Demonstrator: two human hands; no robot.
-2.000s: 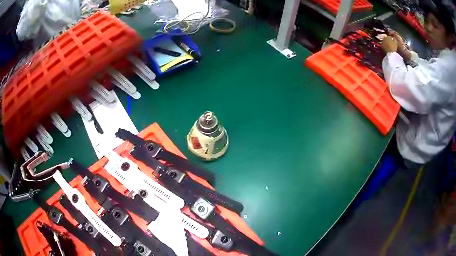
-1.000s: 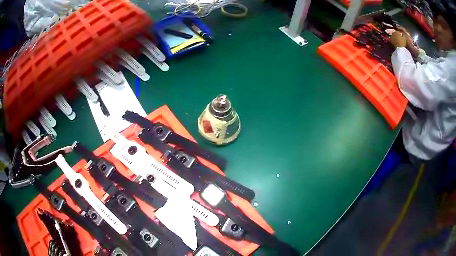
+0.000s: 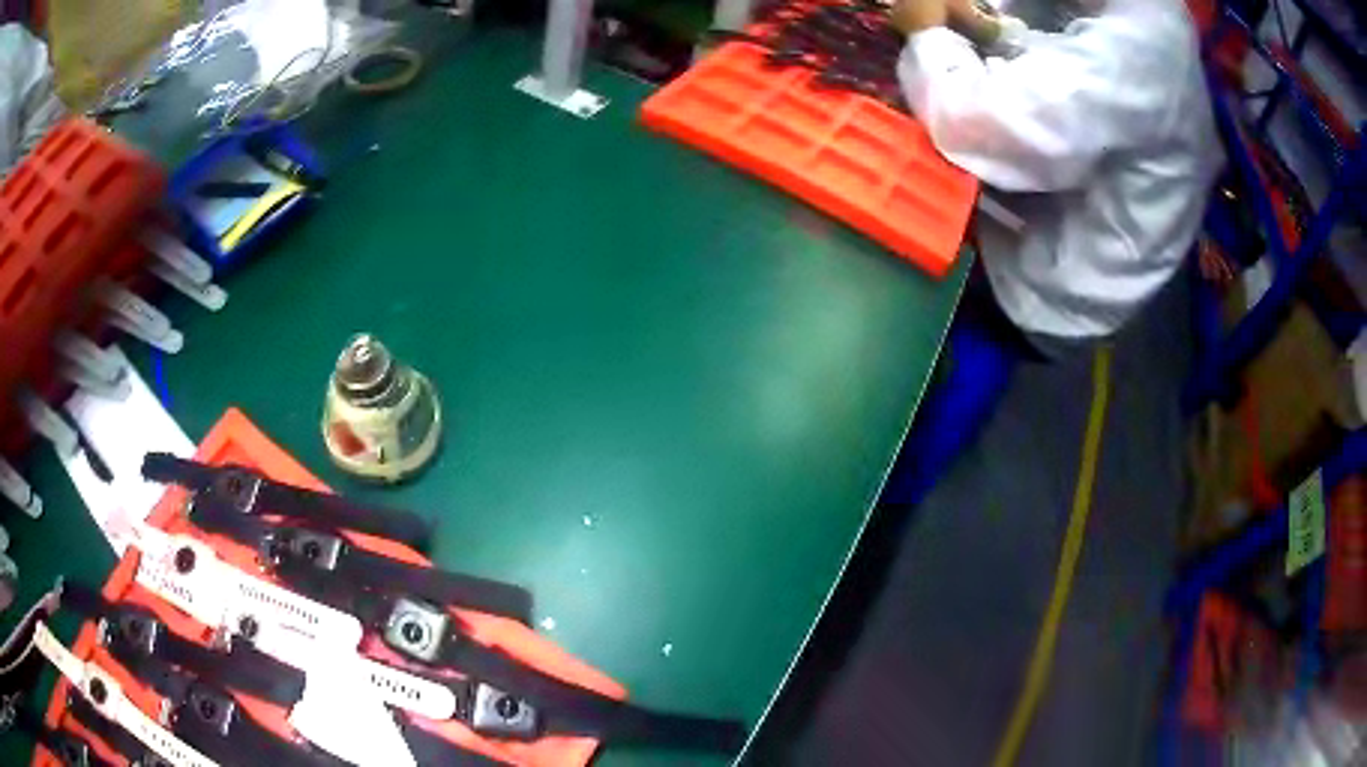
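Neither of my hands is in the picture. Nearest in front of me, a red compartment tray (image 3: 248, 442) lies at the lower left, cut off by the frame's edge. Black smartwatches (image 3: 505, 710) lie face down across it with their straps stretched out, and their round sensors show. White-strapped smartwatches (image 3: 183, 561) lie among them. A white pointed cloth or paper piece (image 3: 348, 716) lies over the watches at the bottom. A cream dispenser bottle (image 3: 381, 418) with a metal top stands upright beyond the tray's far edge.
A second red tray (image 3: 68, 210) with white straps hanging out is at the left edge. A blue bin (image 3: 248, 192) and a cable coil (image 3: 382, 69) lie beyond. A person in white (image 3: 1057, 135) handles dark straps over another red tray (image 3: 810, 143). Shelving (image 3: 1289, 285) stands right.
The view has swung right, so the bench things sit further left and the aisle and shelving show. The watches on the near tray look unmoved.
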